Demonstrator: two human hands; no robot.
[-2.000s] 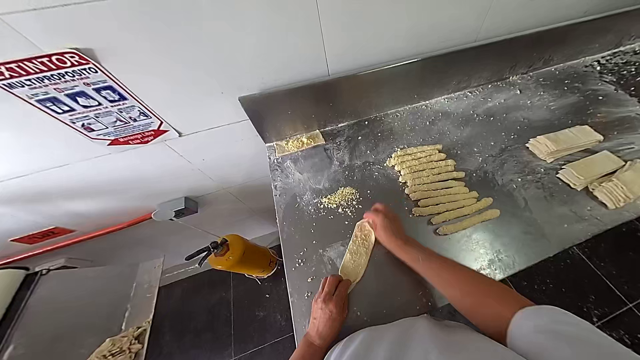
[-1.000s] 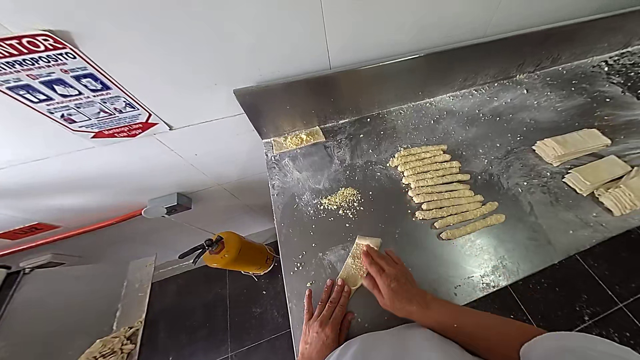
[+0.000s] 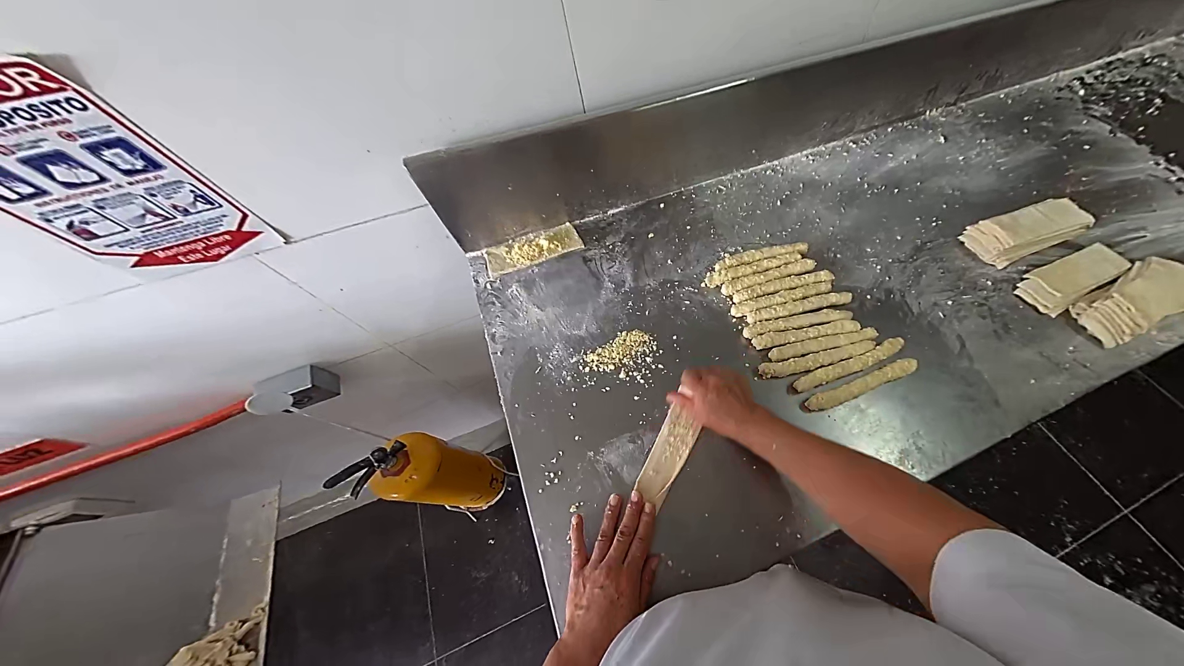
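A flat dough strip [image 3: 668, 455] dotted with crumbs lies slantwise on the steel table near my body. My left hand [image 3: 610, 564] rests on its near end with fingers spread. At the far end my right hand [image 3: 717, 400], slightly blurred, grips the strip with curled fingers. Just beyond is a small heap of yellow crumbs [image 3: 622, 354]. To the right lies a row of crumb-coated dough sticks [image 3: 805, 319], side by side. Farther right are stacks of flat dough pieces [image 3: 1027, 231]. A rectangular piece with yellow crumbs on it [image 3: 534, 250] lies at the back left corner.
The steel table [image 3: 934, 203] has flour scattered on it and a raised backsplash [image 3: 694, 139] along the wall. A yellow fire extinguisher [image 3: 442, 472] stands left of the table edge. At the lower left, a container [image 3: 245, 555] holds dough scraps [image 3: 222, 643].
My right hand has moved away from my left hand to the strip's far end and now grips it; one second ago it lay flat on the strip. The strip looks longer.
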